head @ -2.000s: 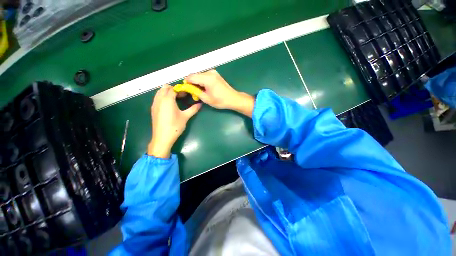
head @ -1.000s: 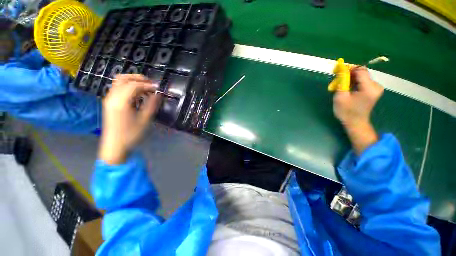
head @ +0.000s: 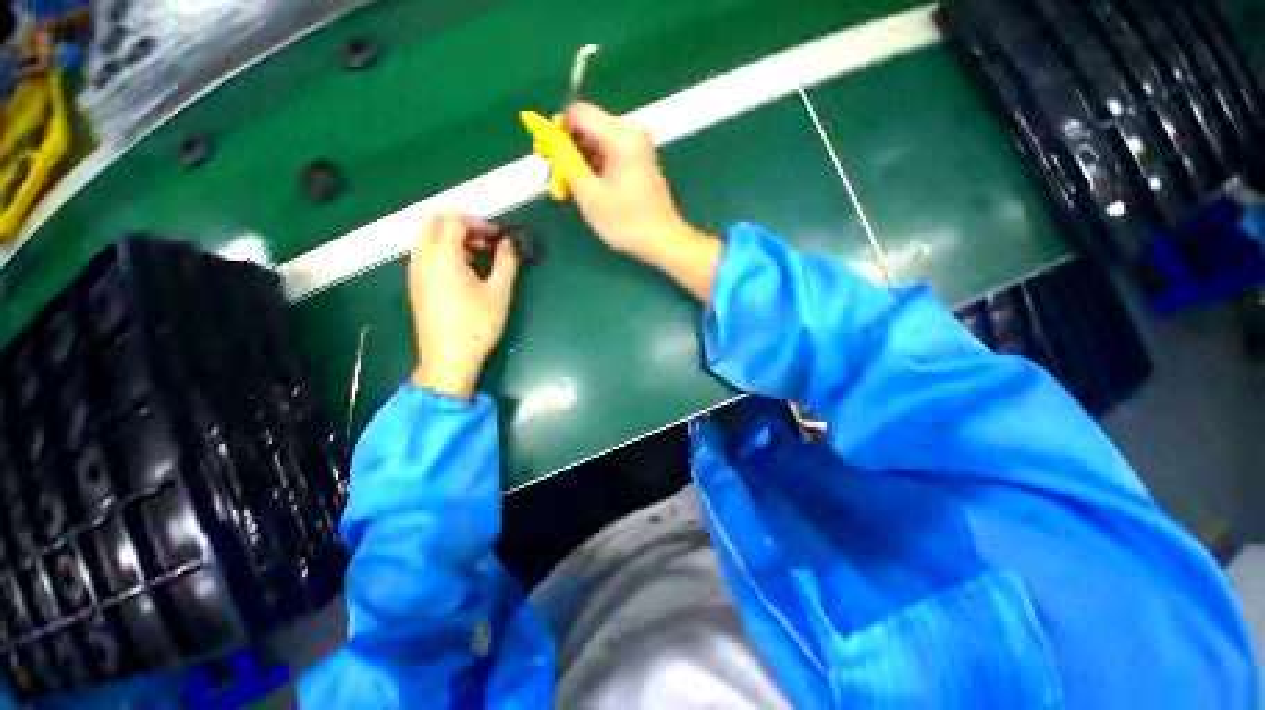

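My left hand (head: 458, 305) holds a small dark round part (head: 519, 244) between thumb and fingers, above the green bench (head: 624, 333). The fingers hide much of the part. My right hand (head: 627, 187) holds a bright yellow hand tool (head: 558, 156) up and to the right of the part, apart from it. A thin stick with a pale, bent tip (head: 583, 67) sticks up from the right hand beside the tool.
Stacked glossy black trays (head: 153, 458) stand left, more black trays (head: 1110, 111) right. A white rail (head: 791, 70) separates bench and green belt (head: 458, 83), which carries several dark round parts (head: 322, 180). A thin pale needle or wire (head: 358, 372) lies near the left stack. A yellow tray (head: 31, 146) is far left.
My left hand has come from the left tray stack back over the bench, now with a dark part in it. My right hand still holds the yellow tool. The view has turned right.
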